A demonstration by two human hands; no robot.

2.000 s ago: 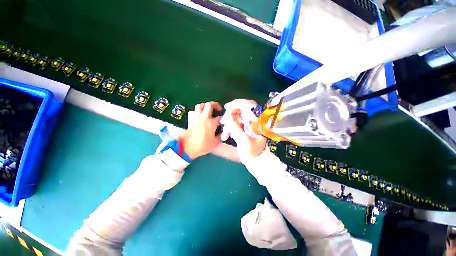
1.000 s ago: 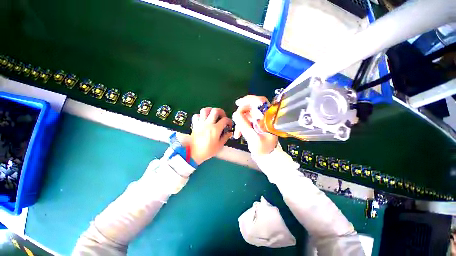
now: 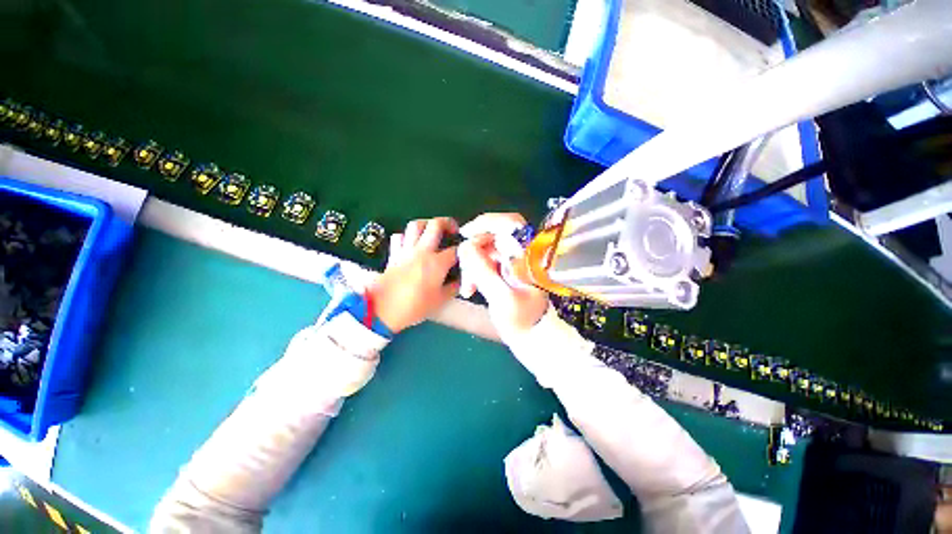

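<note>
My left hand [image 3: 418,280] is at the near edge of the green conveyor belt [image 3: 344,125], its fingers curled around a small dark part [image 3: 455,273], mostly hidden. My right hand [image 3: 503,273] meets it from the right, fingers bent and fingertips nearly touching my left ones; what it holds is hidden. Small black-and-yellow electronic units [image 3: 370,238] stand in a long row on the belt, on both sides of my hands. A silver pneumatic cylinder [image 3: 626,250] with an orange-yellow nose [image 3: 545,256] is directly beside my right hand and covers part of it.
A blue bin [image 3: 78,302] of dark and silvery pieces stands left. A blue tote [image 3: 616,130] lies across the belt. A white cloth [image 3: 562,475] lies near my right forearm. Loose dark parts [image 3: 637,373] lie on the belt-side rail. A white tube [image 3: 772,94] crosses the upper right.
Both hands have shifted slightly left in view, and my right hand is closer to my left fingertips. The cylinder also appears further left. The dark part between my fingers is less visible.
</note>
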